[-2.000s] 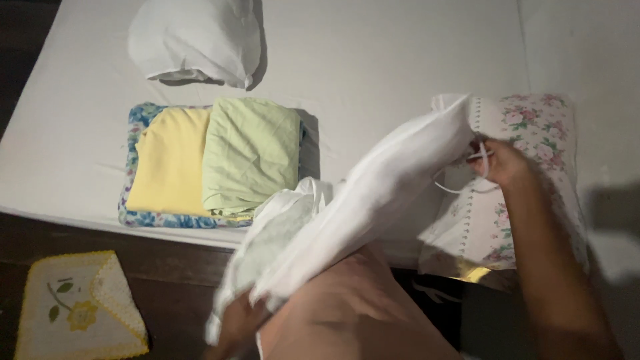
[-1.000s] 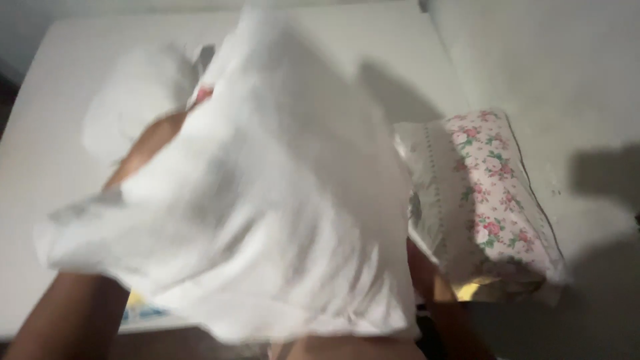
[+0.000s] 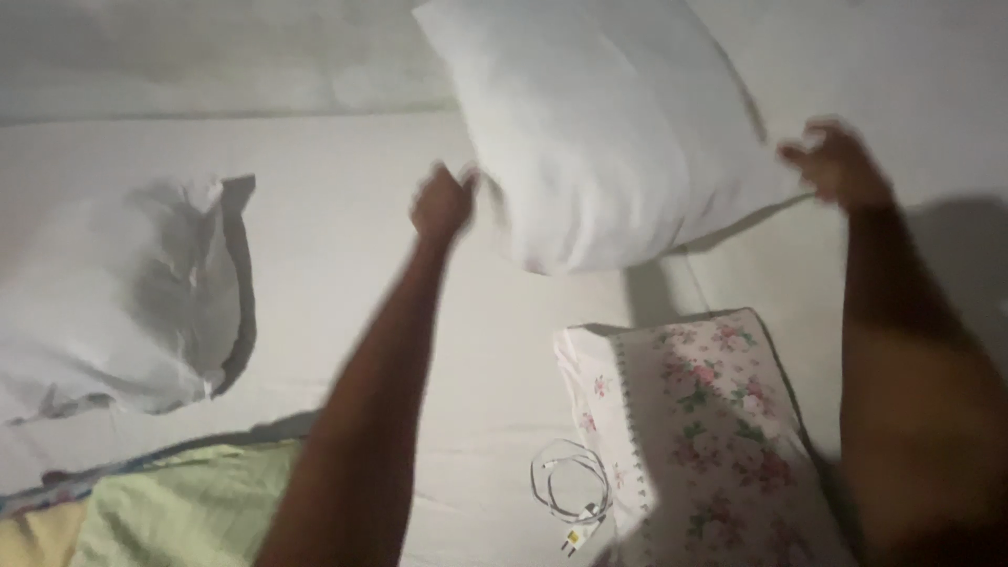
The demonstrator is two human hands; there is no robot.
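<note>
A pillow in a white pillowcase point(image 3: 598, 142) is at the top centre, over the far end of the white-sheeted bed, beside the wall. My left hand point(image 3: 442, 201) is at its lower left edge, fingers curled; blur hides whether it grips the cloth. My right hand point(image 3: 835, 161) is close to its right corner, fingers bent and partly apart, with no cloth plainly between them. Below the pillow, nearer to me, lies a floral pillow point(image 3: 709, 425), with a coiled white cable and plug point(image 3: 571, 488) against its left side.
Another white-cased pillow point(image 3: 102, 291) lies on the bed at the left. Folded green cloth point(image 3: 181, 504) and yellow cloth point(image 3: 39, 535) rest at the lower left, partly behind my left forearm. The wall point(image 3: 236, 55) borders the bed's far edge.
The white pillow, held up close in front of me a second ago, is now farther off at the bed's far end. Both hands have moved forward. The view has shifted.
</note>
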